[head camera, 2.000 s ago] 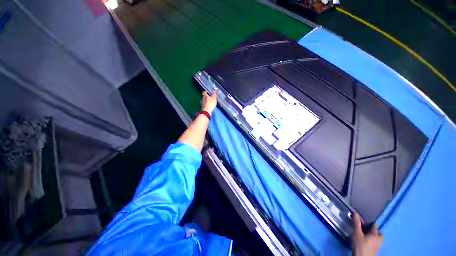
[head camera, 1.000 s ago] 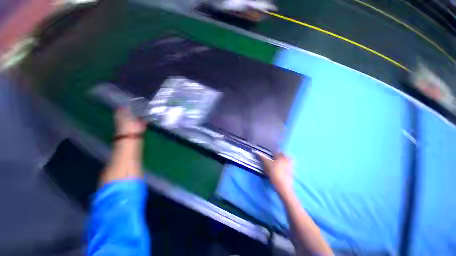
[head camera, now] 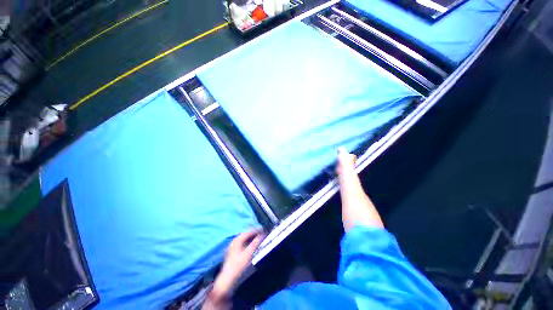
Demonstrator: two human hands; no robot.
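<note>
A blue padded mat lies on the conveyor in front of me. Another blue mat lies to its left. My right hand is at the near edge of the middle mat; it is blurred, and its grip is unclear. My left hand is at the near right corner of the left mat, beside the metal edge, with thumb and fingers apart and nothing seen in it. A black ribbed LCD module is cut off at the lower left, partly over the left mat.
Bare silver roller bars show between the mats. A metal rail runs along the near side. A third blue mat at the top right bears part of a dark panel. A cart with white and red items stands beyond the conveyor.
The view has swung right along the conveyor. Both hands have left the module, which now shows only at the lower left, and are at the mats' near edges.
</note>
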